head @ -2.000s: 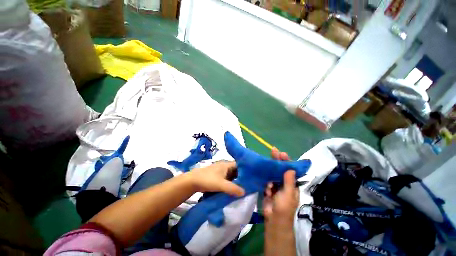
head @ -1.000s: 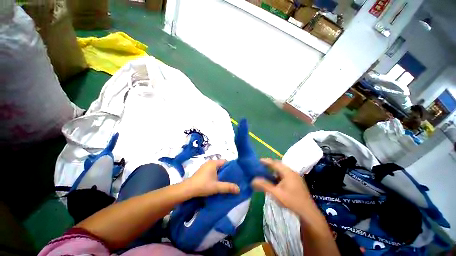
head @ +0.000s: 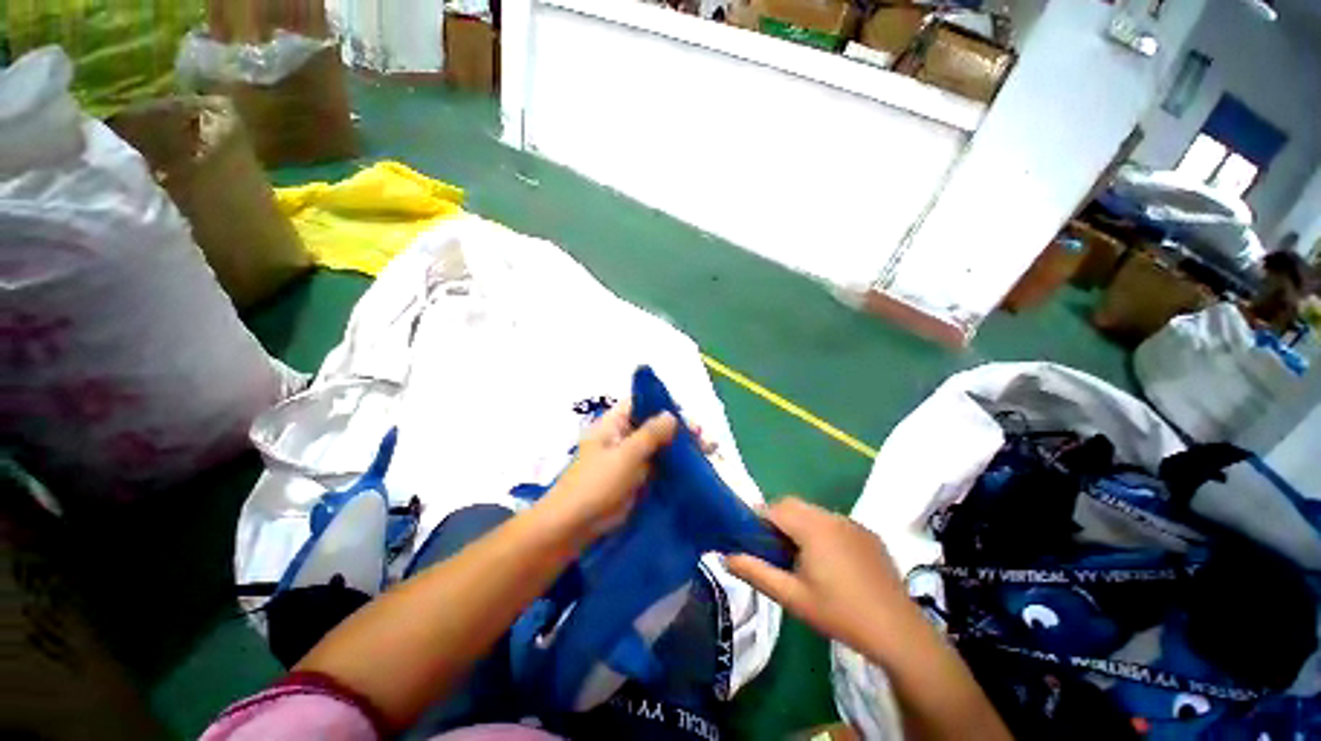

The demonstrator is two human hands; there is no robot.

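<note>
A blue plush shark or dolphin bag (head: 645,557) with a pale belly lies over my lap, its tail end raised. My left hand (head: 620,460) grips the upper tail part near its pointed tip. My right hand (head: 819,562) holds the other tail tip, to the right. A black printed strap (head: 720,637) shows beside the bag at my lap. A small blue plush piece behind my left hand is mostly hidden. Another blue plush bag with a pale belly (head: 344,539) lies to the left on the white sack, a black section at its lower end.
The white woven sack (head: 507,311) is spread on the green floor. An open white bulk sack (head: 927,456) at right holds blue plush and printed straps. A stuffed white sack (head: 123,319) stands at left. A yellow sack (head: 374,214) and low white wall (head: 724,145) lie beyond.
My left hand has moved up from the bag's body to the tail. The tail is now stretched between both hands, and a printed strap shows at my lap.
</note>
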